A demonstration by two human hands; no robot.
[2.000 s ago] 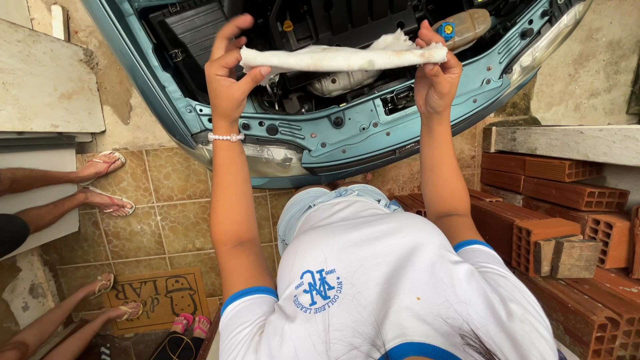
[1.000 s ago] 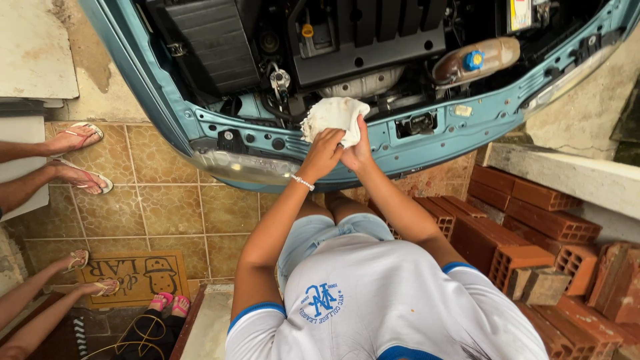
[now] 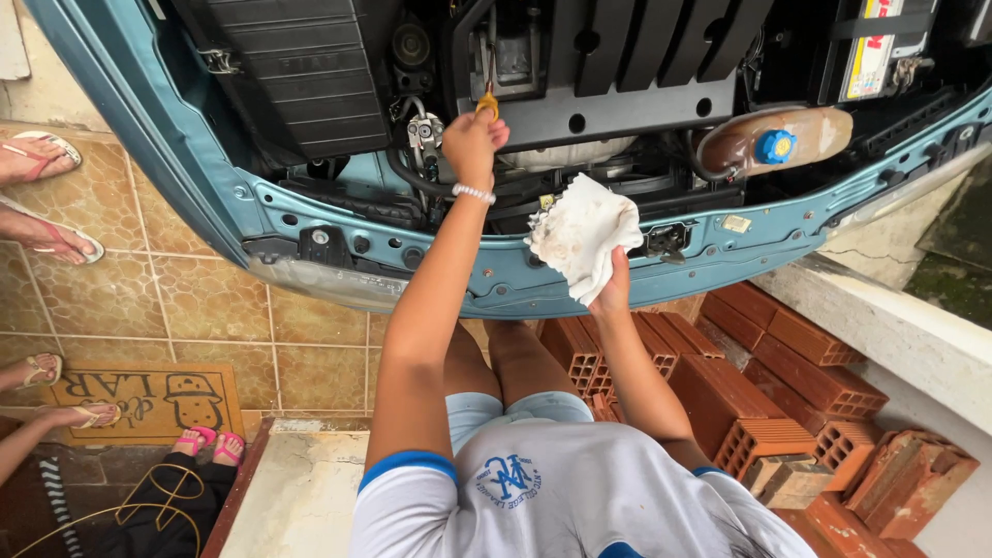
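Note:
My left hand (image 3: 473,147), with a beaded bracelet at the wrist, reaches over the engine bay and grips the yellow handle (image 3: 487,103) of an engine oil dipstick. The dipstick's thin rod (image 3: 491,62) points away from me beside the black engine cover (image 3: 643,46); whether its tip sits in the tube is unclear. Over the front edge of the bay, my right hand (image 3: 614,287) holds a crumpled white cloth (image 3: 585,232) with brownish smudges. Right of the cloth lies the coolant reservoir (image 3: 821,136) with its blue cap (image 3: 775,146).
The blue car's front crossmember (image 3: 511,267) lies under my forearms. A battery (image 3: 872,46) is at the upper right, a black air filter housing (image 3: 294,77) at the left. Hollow bricks (image 3: 721,387) are stacked at right by a low wall (image 3: 899,325). Several sandalled feet (image 3: 46,159) stand at left.
Both hands were together at the cloth one second ago. My left hand has left it and taken hold of the dipstick handle; the cloth remains in my right hand, now spread more open.

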